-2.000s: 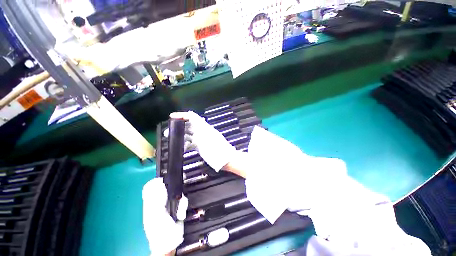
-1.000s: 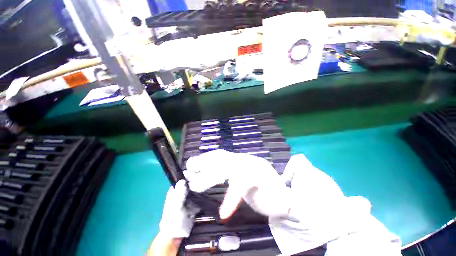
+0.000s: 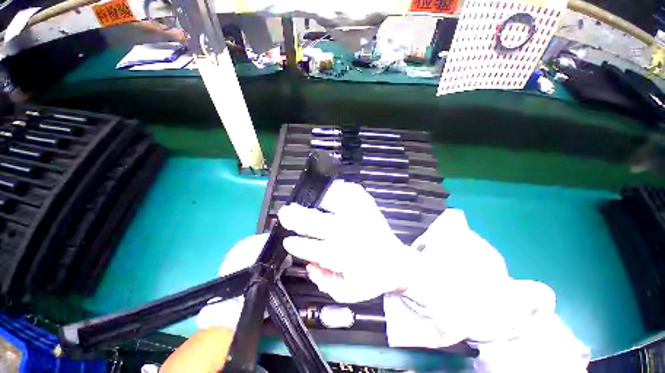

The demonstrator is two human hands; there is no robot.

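A black tripod (image 3: pixel 259 284) is held over the front of a slotted black tray (image 3: pixel 280 156), with its legs spread open towards the lower left and the bottom edge. Its thick handle points up and away. My right hand (image 3: pixel 346 244), in a white glove, is closed around the handle just above the leg hub. My left hand (image 3: pixel 237 280), also gloved, is behind the legs near the hub and partly hidden by them. A rod unit with a white oval (image 3: pixel 337 316) lies in the tray's front slot. More rod units (image 3: pixel 383 162) lie in the rows behind.
Stacked black trays stand at the left (image 3: pixel 80 197) and right (image 3: pixel 642 240) on the teal mat (image 3: pixel 175 218). A metal post (image 3: pixel 226 102) stands behind the tray. A blue crate (image 3: pixel 36 346) is at the lower left. A dotted white sheet (image 3: pixel 496 55) hangs at the back.
The tripod's legs, not seen spread before, are now open. The handle has swung from leaning left to leaning right. My right hand has closed around it. The camera view has tilted down.
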